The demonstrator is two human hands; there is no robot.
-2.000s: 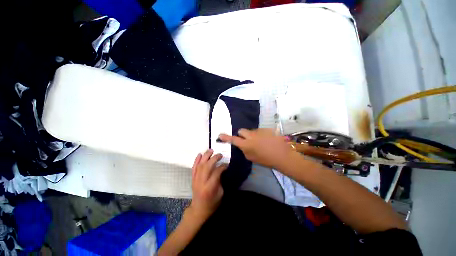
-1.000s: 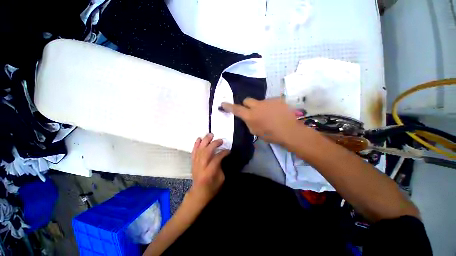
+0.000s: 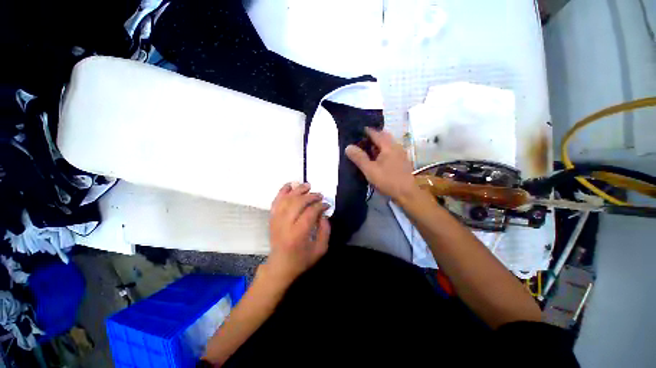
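Note:
The black, white-speckled garment piece (image 3: 280, 75) lies across the table, behind and beside the right end of the padded sleeve board (image 3: 183, 133). Its white band (image 3: 321, 154) curves along the board's end, beside a plain black section (image 3: 351, 176). My left hand (image 3: 298, 223) is at the near end of the band with bent fingers, holding the cloth; its thumb is partly hidden. My right hand (image 3: 385, 165) is over the black section, thumb and fingers curled around a small dark-reddish thing, seemingly the thread snips (image 3: 370, 147), mostly hidden.
A steam iron (image 3: 478, 192) rests on a scorched white cloth (image 3: 464, 126) beside my right forearm. A yellow hose (image 3: 568, 147) and dark cables run off right. Tangled black-and-white pieces (image 3: 47, 223) are at left. A blue crate (image 3: 155, 330) is on the floor.
My right hand has moved right, off the white band onto the black section, and its fingers have curled. My left hand stays by the band's near end. The view has shifted from the first frame.

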